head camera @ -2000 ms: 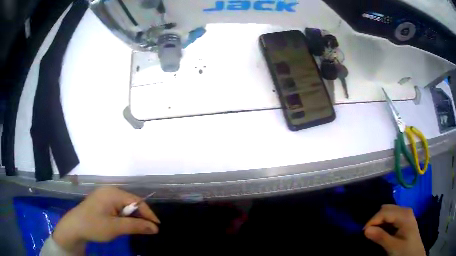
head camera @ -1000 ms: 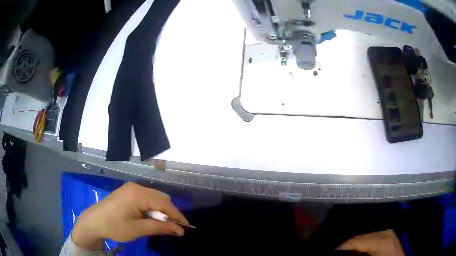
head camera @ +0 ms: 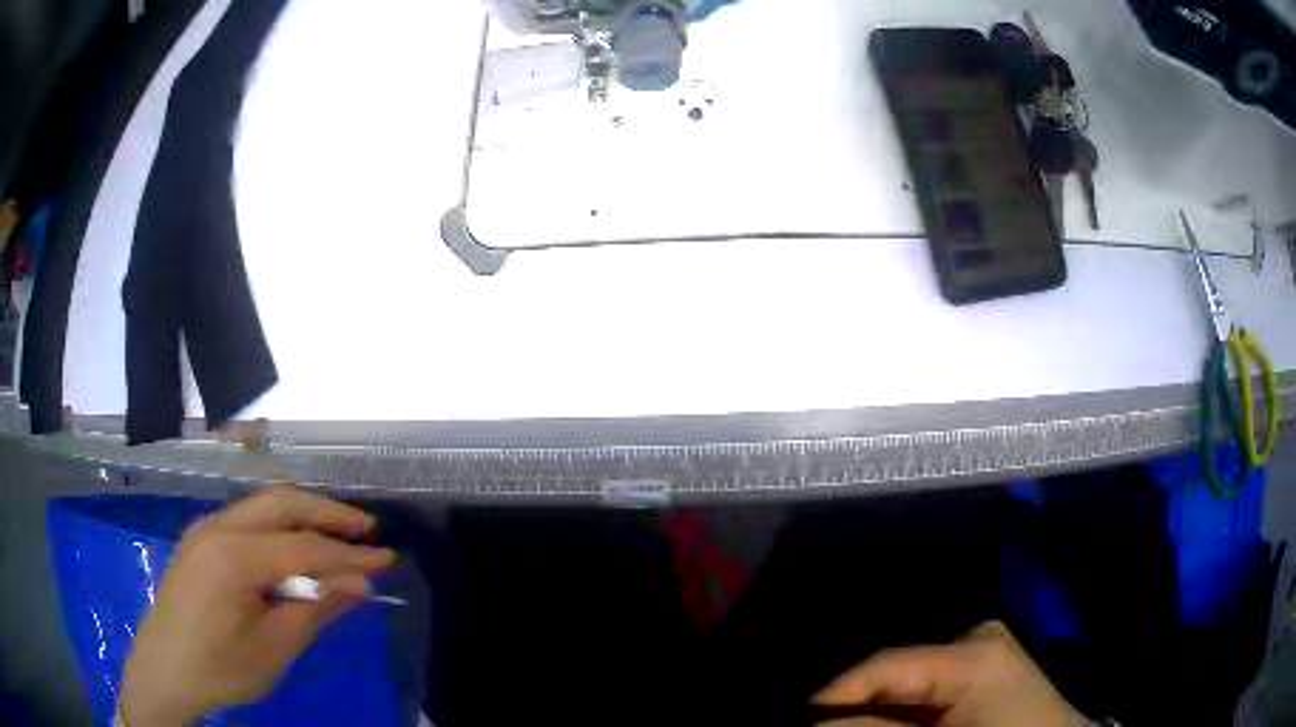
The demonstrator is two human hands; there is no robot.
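My left hand point(head camera: 245, 604) is at the lower left, below the table edge. It holds a small white-handled pointed tool point(head camera: 299, 587), with the thin metal tip pointing right. My right hand point(head camera: 955, 685) is at the bottom, right of the middle, partly cut off by the picture's edge. Its fingers are over black fabric point(head camera: 569, 611) in the lap; whether they grip it cannot be told against the dark cloth. The left fingertips are at the left side of the black fabric.
Black fabric strips point(head camera: 178, 270) lie at the table's left. The presser foot area point(head camera: 597, 71) is at the top. A smartphone point(head camera: 971, 164), keys point(head camera: 1055, 114) and green-yellow scissors point(head camera: 1219, 355) lie to the right. A ruler tape point(head camera: 796, 457) runs along the front edge. Blue plastic point(head camera: 107, 568) shows below.
The view has turned back right and lower, so the scissors show again. The left fingers have spread somewhat, with the tool still held. The right hand shows more fully than one second ago.
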